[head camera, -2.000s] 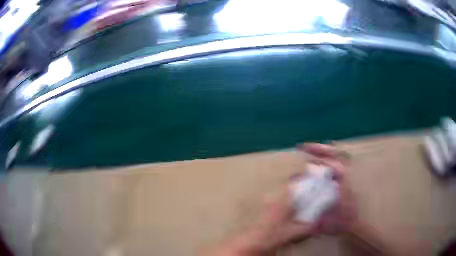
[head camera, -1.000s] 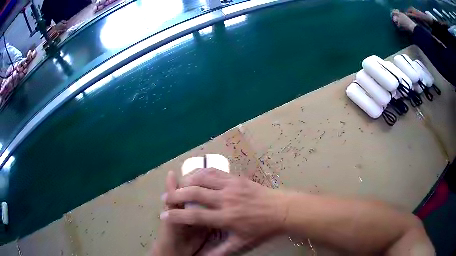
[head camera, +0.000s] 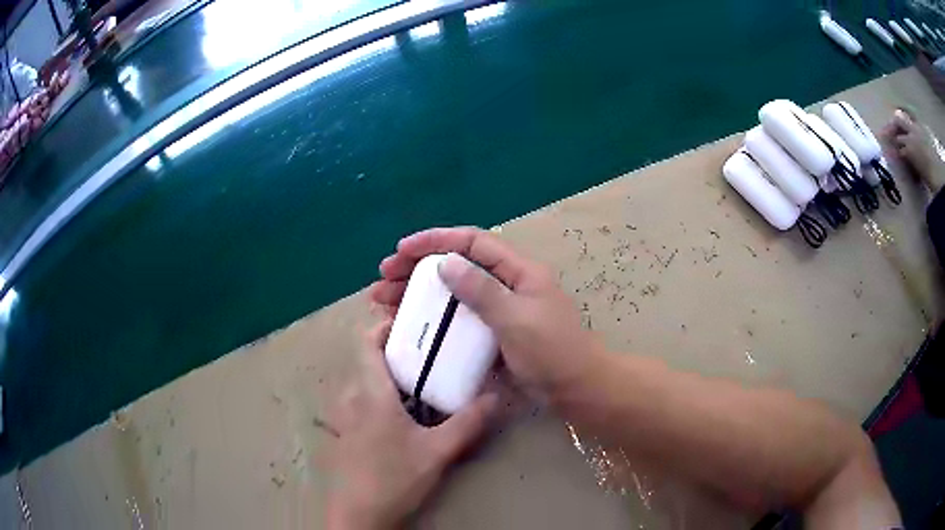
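A glossy white case (head camera: 417, 321) with a black centre seam and small dark print on one face is held above the cardboard-covered bench (head camera: 663, 342). My right hand (head camera: 528, 311) grips its upper right side, with the thumb on the top end and fingers behind it. My left hand (head camera: 399, 435) holds its lower end from below and the left. Black cord shows at the lower end, partly hidden by my left hand.
A pile of white cases (head camera: 769, 188) with black loops lies at the right. The green belt (head camera: 414, 166) runs behind the bench, with single cases (head camera: 839, 34) at far right. Another person's hand (head camera: 912, 143) is beside the pile. Dark specks and tape lie on the cardboard.
My hands have moved slightly up and uncovered the case, whose seam and print now show. The other person's hand has moved from the belt to beside the pile.
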